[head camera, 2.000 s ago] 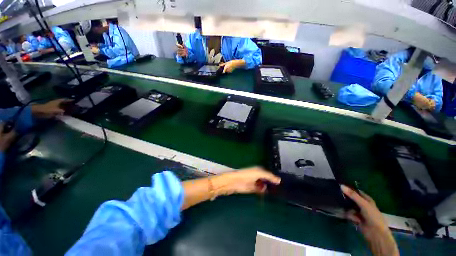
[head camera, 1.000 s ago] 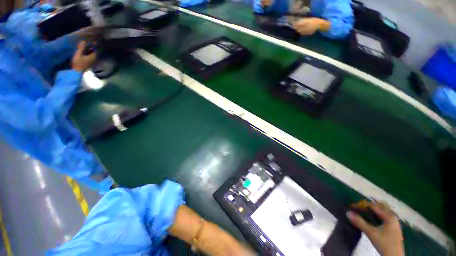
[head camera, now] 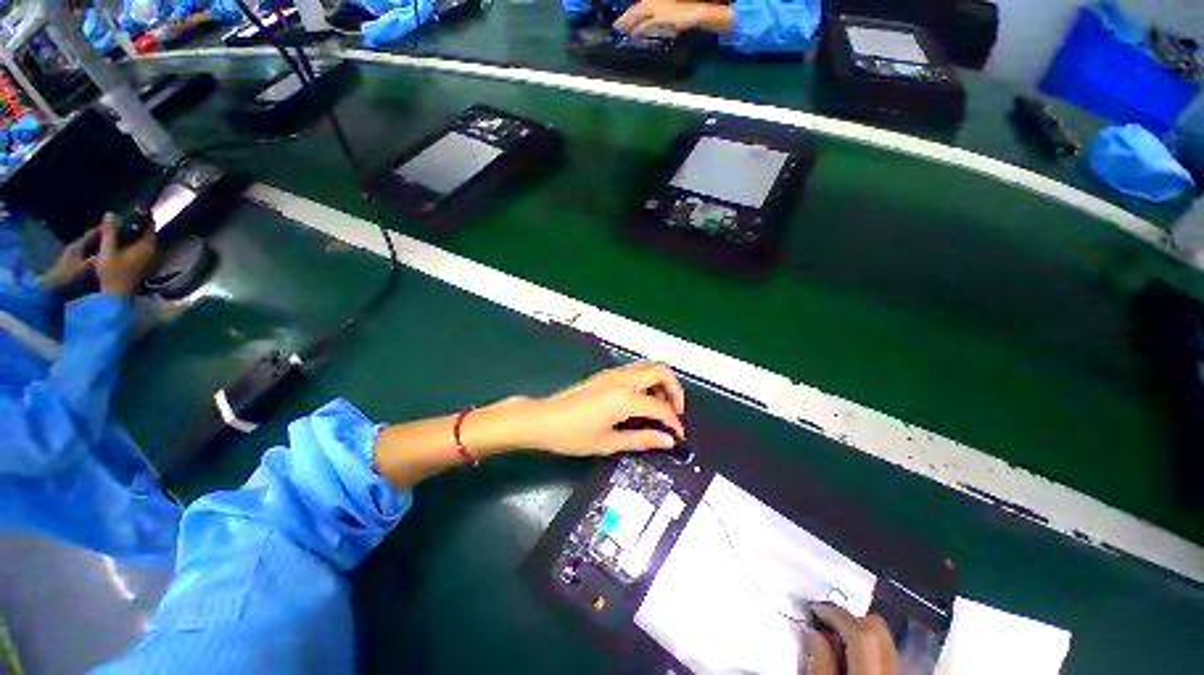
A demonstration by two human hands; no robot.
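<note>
An open-back tablet [head camera: 601, 603] lies in a black foam tray [head camera: 792, 481] on the bench, angled. Its main board [head camera: 634, 525] has silver shields and a teal patch; beside it is the large white battery [head camera: 739, 560]. A thin dark wire crosses the battery towards my right hand. My left hand [head camera: 621, 411] is at the tray's upper corner beside the board, fingers curled down; what its fingertips touch is unclear. My right hand [head camera: 865, 646], cut off by the bottom edge, is over the battery, its fingers closed at a small black part [head camera: 829, 613].
A white sheet [head camera: 1010, 640] lies right of the tray. Beyond the white rail [head camera: 819, 409], the green belt carries tablets in trays [head camera: 726, 185]. A black cable with a white-tied adapter [head camera: 258, 393] lies on the left. A worker's hands [head camera: 119, 257] are at far left; others work across the belt.
The tablet has come from the belt onto the bench. My left hand has moved to the tray's upper corner. My right hand has moved from the tray's right side onto the small black part.
</note>
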